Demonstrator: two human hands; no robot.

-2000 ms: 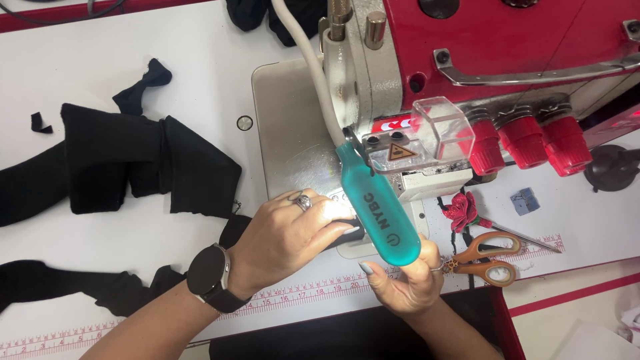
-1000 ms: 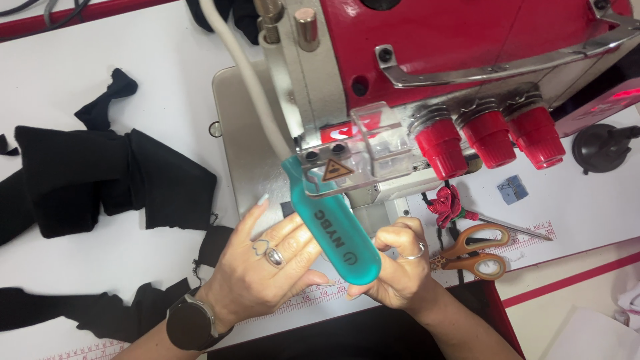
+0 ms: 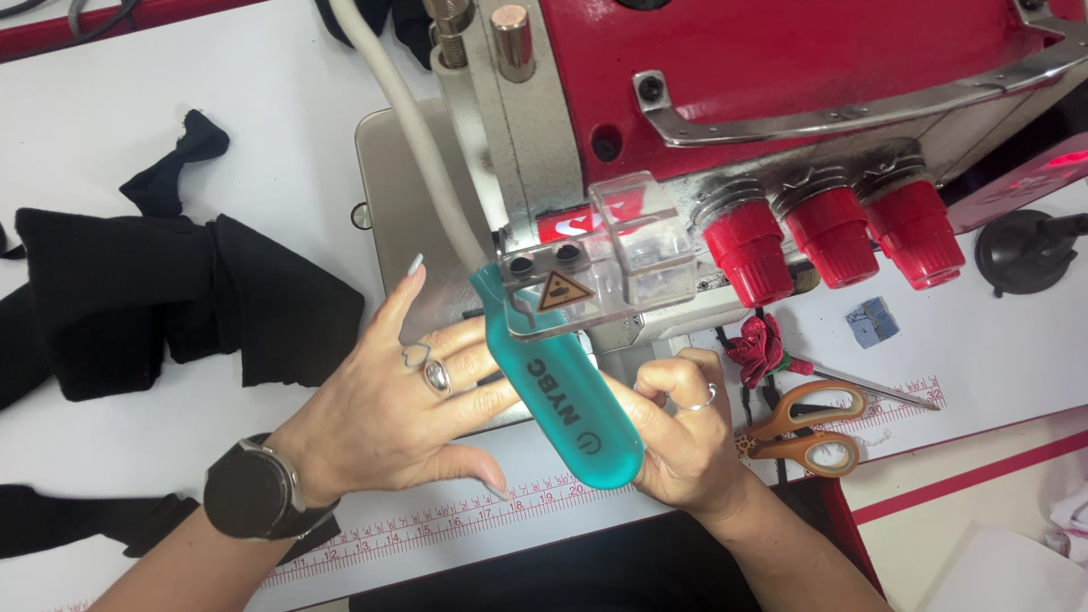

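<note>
A red industrial sewing machine [image 3: 731, 76] fills the upper right, with a clear plastic guard [image 3: 646, 246] at its front. A teal lamp head [image 3: 565, 399] on a pale flexible neck hangs over the sewing area and covers some fingertips. My left hand [image 3: 408, 399] lies palm down with fingers spread, near the metal bed plate [image 3: 399, 187]. My right hand [image 3: 688, 425] is curled at the right edge of the lamp; whether its fingertips pinch anything is hidden. Folded black fabric [image 3: 127, 306] lies left of my left hand.
Orange-handled scissors [image 3: 816, 416] lie right of my right hand, beside a red glittery flower [image 3: 761, 348] and a metal rod [image 3: 884, 387]. A blue-grey square [image 3: 871, 321] and a black round base [image 3: 1024, 251] are farther right. A printed ruler scale [image 3: 501, 510] runs along the table's near edge.
My left hand has opened out, its fingers and thumb now spread. My right hand has moved up beside the lamp and curled. The view has shifted somewhat.
</note>
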